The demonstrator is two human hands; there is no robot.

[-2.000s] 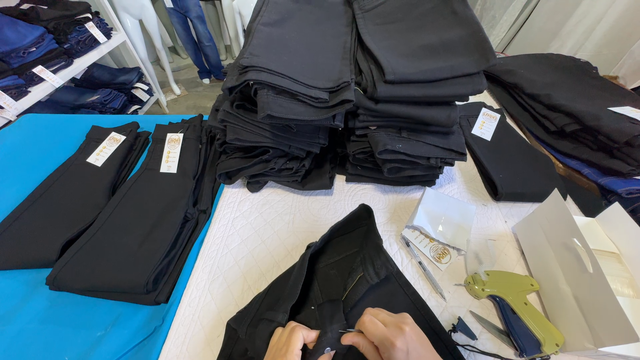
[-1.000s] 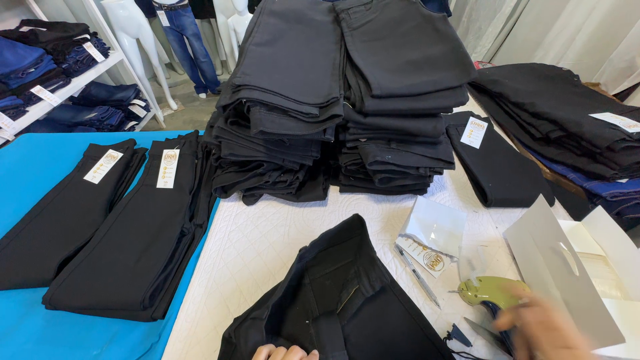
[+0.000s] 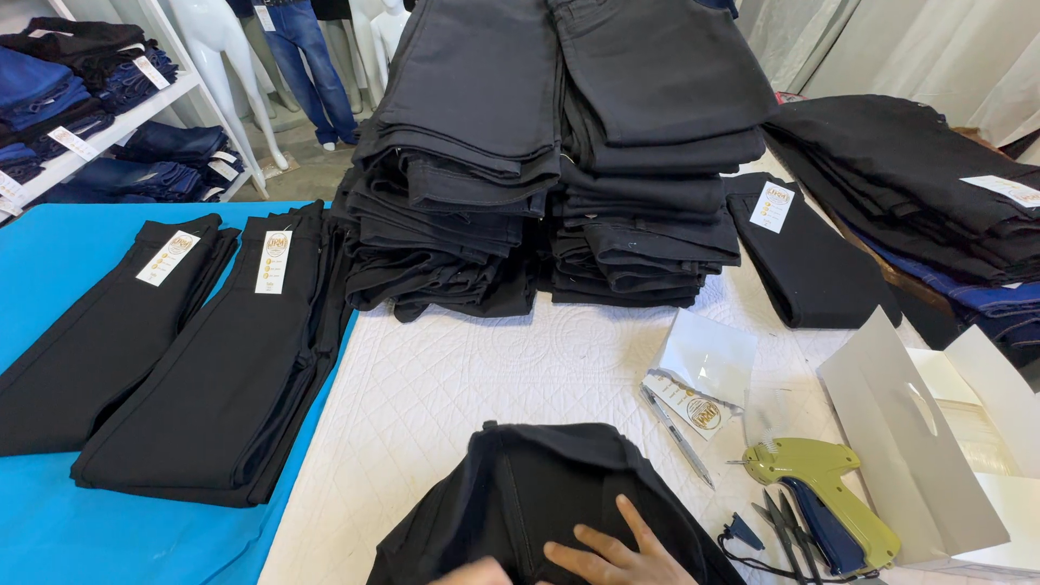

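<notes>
A pair of black trousers lies at the bottom middle with its waist facing away. My right hand rests on it with fingers spread. At the bottom edge my left hand touches the same cloth, blurred and mostly cut off, so its grip is unclear. To the right lie an olive tagging gun, dark snips with a cord, a clear pen and a printed hang tag partly under a clear plastic packet.
Tall stacks of folded black trousers stand at the back of the white quilted cover. Tagged black trousers lie on the blue cloth at left. An open white box is at right, below another trouser pile.
A second ago my right hand was at the tagging gun; now it is on the trousers and the gun lies on the cover. The trousers' waist has shifted and opened out.
</notes>
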